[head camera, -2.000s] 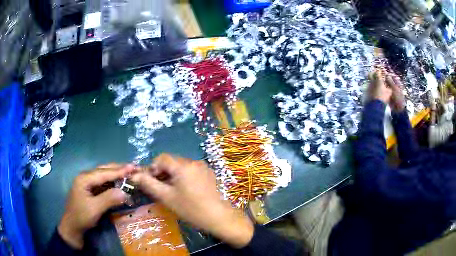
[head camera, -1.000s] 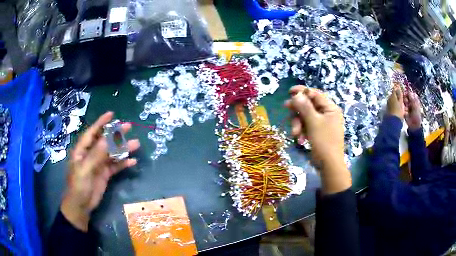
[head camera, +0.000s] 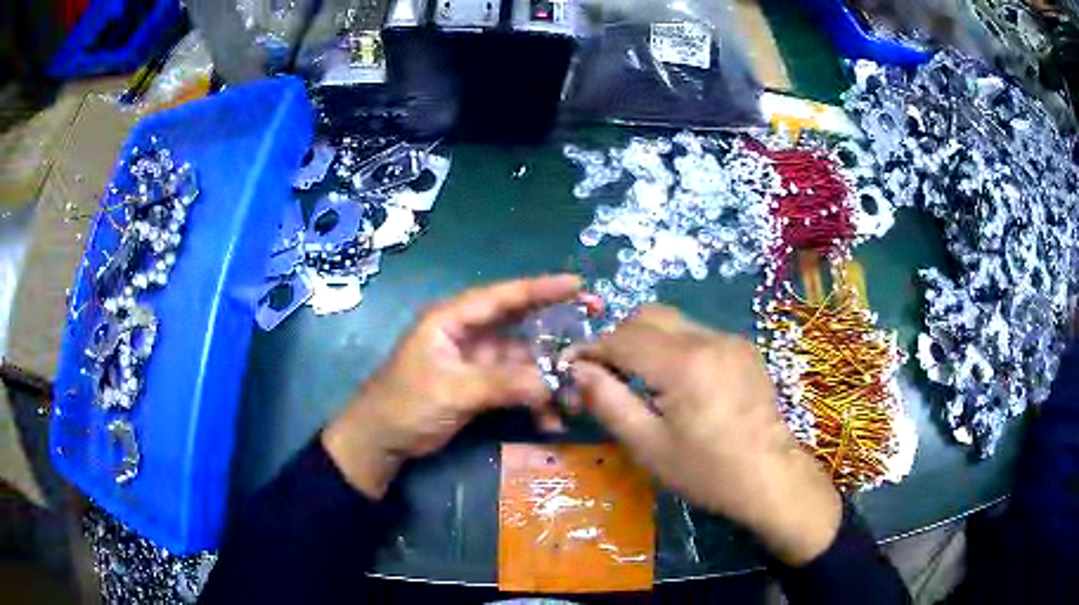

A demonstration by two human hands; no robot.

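Observation:
My left hand (head camera: 456,366) is at the centre, fingers curled around a small, shiny holder plate (head camera: 561,334). My right hand (head camera: 698,408) meets it from the right, its thumb and fingers at the plate's near side. Whether the right fingers pinch a small part is blurred. Both hands are just above the orange pad (head camera: 576,520), which carries tiny silver slivers. The pile of clear plastic inserts (head camera: 663,207) lies behind the hands. The red lead wires (head camera: 812,199) and the yellow-orange lead wires (head camera: 850,384) lie to the right.
The blue plastic tray (head camera: 225,319) at left holds wired assemblies (head camera: 144,236). Loose holder plates (head camera: 343,225) lie beside it, and a big heap of plates (head camera: 994,236) is at right. A black box device (head camera: 479,77) and a grey plastic bag (head camera: 663,71) stand at the rear.
The view has swung left, showing more of the blue tray. My hands were apart a second ago and are now together at the plate above the orange pad.

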